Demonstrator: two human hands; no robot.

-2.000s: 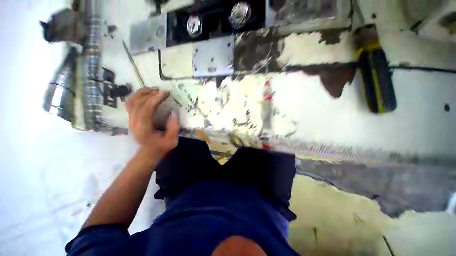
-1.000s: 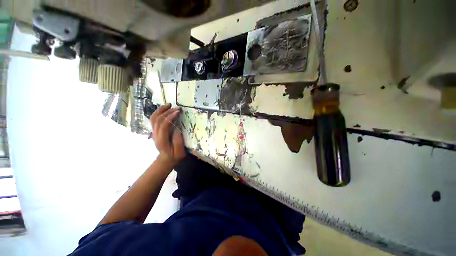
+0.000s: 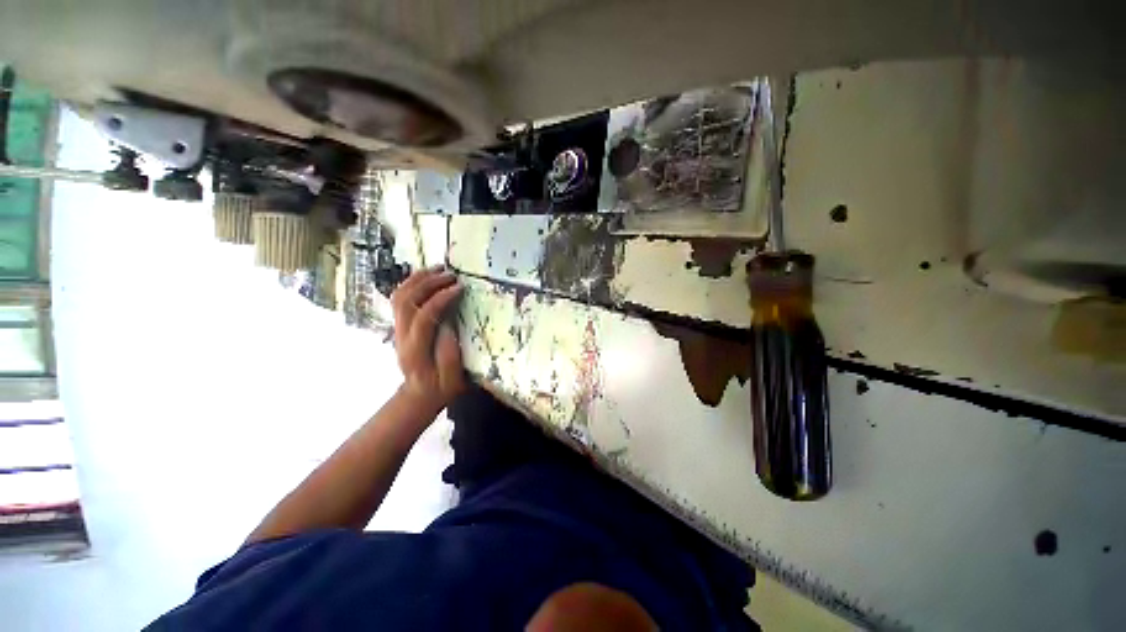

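My left hand rests at the table's front edge, left of centre, with its fingers curled. Whether it holds anything is hidden. My right hand is out of view. Just beyond the fingers lies a small dark metal part, partly hidden. Right of the hand is the grey needle plate in the bed. Behind it two shiny rotary hooks sit in the dark slot. A scratched slide plate lies right of them.
The cream machine head covers the top, with ribbed tension knobs at its left. A dark-handled screwdriver lies at the right, shank pointing away. A measuring tape runs along the front edge.
The view has swung and shifted, so the machine head now fills the top and the screwdriver looks larger and lower. My left hand stays at the table edge, fingers curled.
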